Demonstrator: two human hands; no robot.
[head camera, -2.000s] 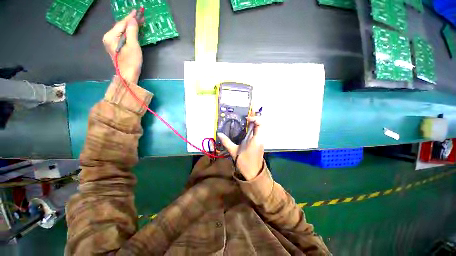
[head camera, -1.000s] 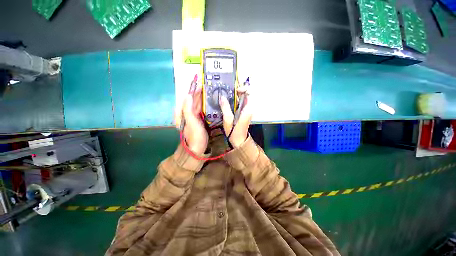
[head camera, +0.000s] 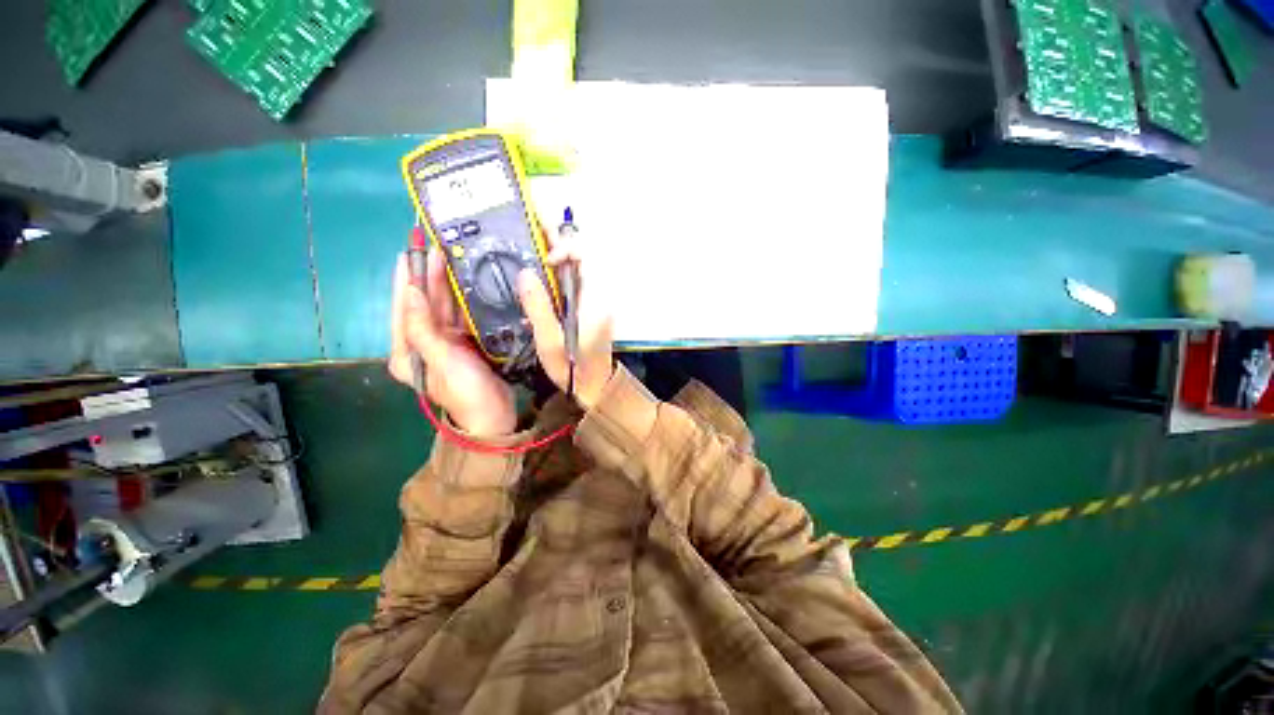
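The digital multimeter (head camera: 482, 245) is tilted, its top leaning to the left, over the left edge of the white sheet (head camera: 741, 210). My left hand (head camera: 454, 356) holds its lower left side and also the red test probe (head camera: 418, 279), tip up. My right hand (head camera: 566, 328) is at its lower right with the thumb near the rotary selector switch (head camera: 496, 279). It holds the black test probe (head camera: 572, 293), tip up. The red lead (head camera: 482, 444) loops below both hands. The display is lit but I cannot read it.
A bright green-yellow strip (head camera: 542, 70) lies beyond the meter. Green circuit boards (head camera: 280, 49) lie at the upper left. A dark stand (head camera: 1069, 147) at the upper right carries boards (head camera: 1073, 63). A blue stool-like object (head camera: 956, 377) is below the bench. A white piece (head camera: 1090, 296) lies on the teal strip.
Both hands first came together around the meter, my left hand coming back from a far board. The meter has since moved left and tilted, with both hands and probes.
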